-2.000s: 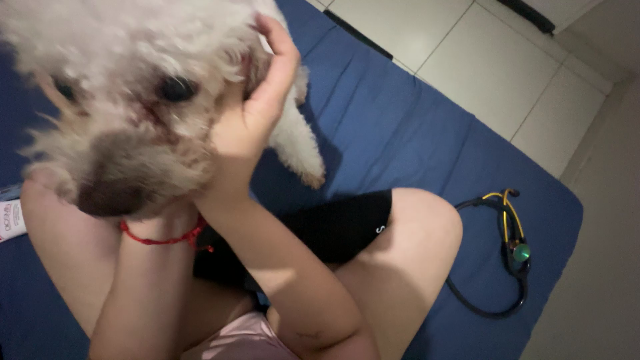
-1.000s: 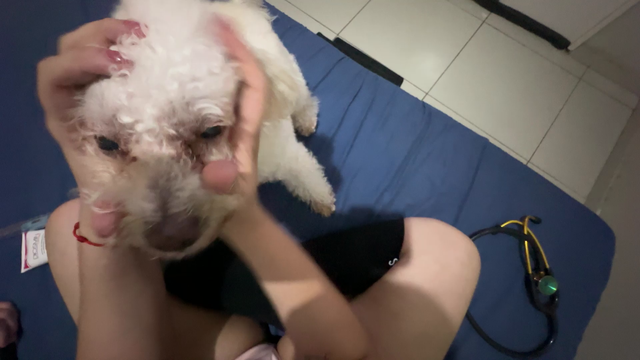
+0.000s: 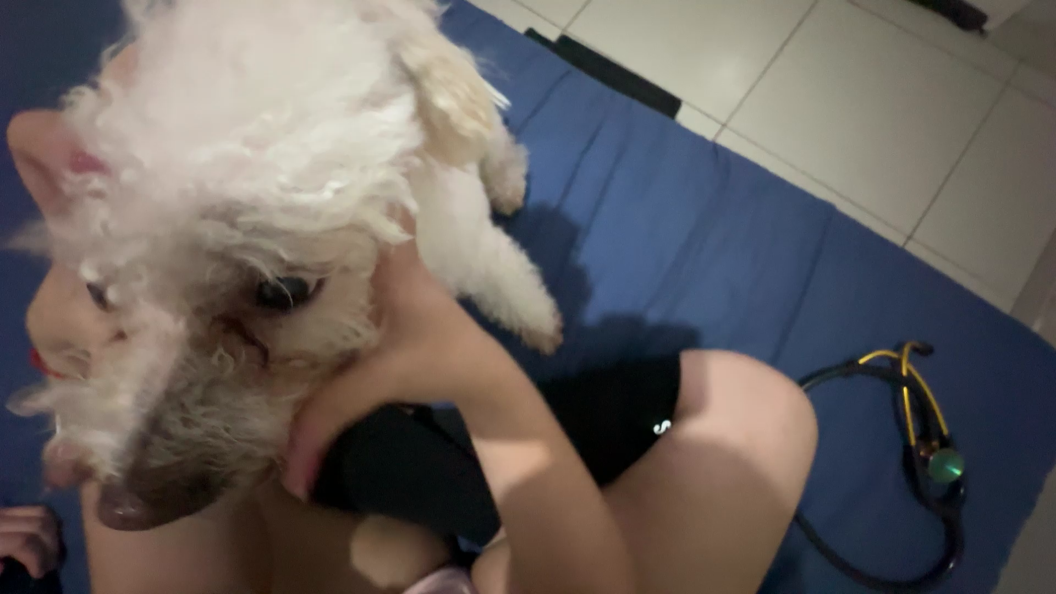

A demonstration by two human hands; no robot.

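A dog with curly white fur [image 3: 272, 140] faces the camera on a blue sheet, its head tilted and its dark nose low at the left. My right hand [image 3: 388, 330] holds the side of its head and neck, the thumb below the jaw; its other fingers are hidden by fur. My left hand [image 3: 62, 247] is on the other side of the head, mostly hidden behind it, with a red-nailed finger at the edge of the fur. Both the dog's eyes show. A foreleg stretches out on the sheet beside my right forearm.
A stethoscope [image 3: 916, 429] with black tubing and yellow metal tubes lies on the blue sheet [image 3: 709, 239], right of my bent knee. Beyond the sheet's edge is a tiled floor [image 3: 874, 107]. At the lower left, part of another person's hand [image 3: 29, 536] shows.
The dog's head has turned and tilted and now looks larger than a second ago. My right hand has gone from the side of its face to below the jaw and neck.
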